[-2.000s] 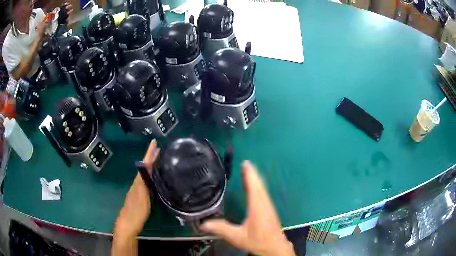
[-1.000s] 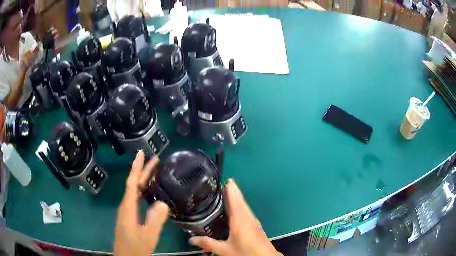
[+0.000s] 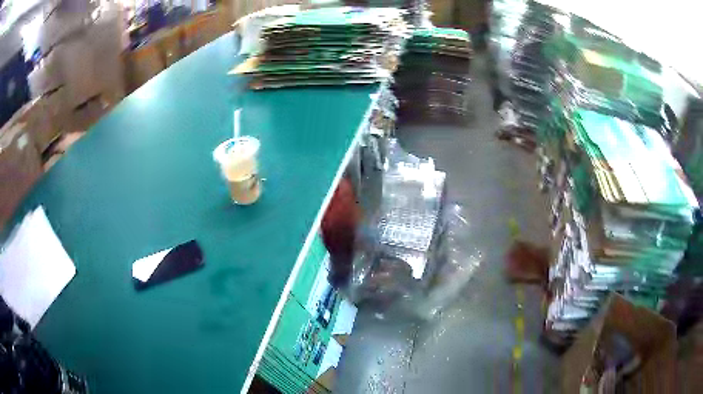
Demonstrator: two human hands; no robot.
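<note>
Neither of my hands is in the picture. Part of a black camera point(image 3: 27, 358) shows at the lower left, cut off by the picture's edge and blurred. A smartphone point(image 3: 181, 260) lies flat on the green table point(image 3: 185, 331), black with a white patch at one end. A clear cup of tan iced drink point(image 3: 243, 171) with a straw stands behind it. A white sheet point(image 3: 35, 265) lies at the left.
Flat green-edged packaging point(image 3: 324, 50) is stacked on the table's far end. More stacks point(image 3: 632, 215) stand on the right. Clear plastic-wrapped items point(image 3: 412, 212) are on the floor beside the table. An open carton point(image 3: 624, 338) is at lower right, more cartons point(image 3: 158, 58) at upper left.
The view has swung far to the right. My hands and the camera between them have left the picture, with most of the camera cluster. The phone and cup now appear further left.
</note>
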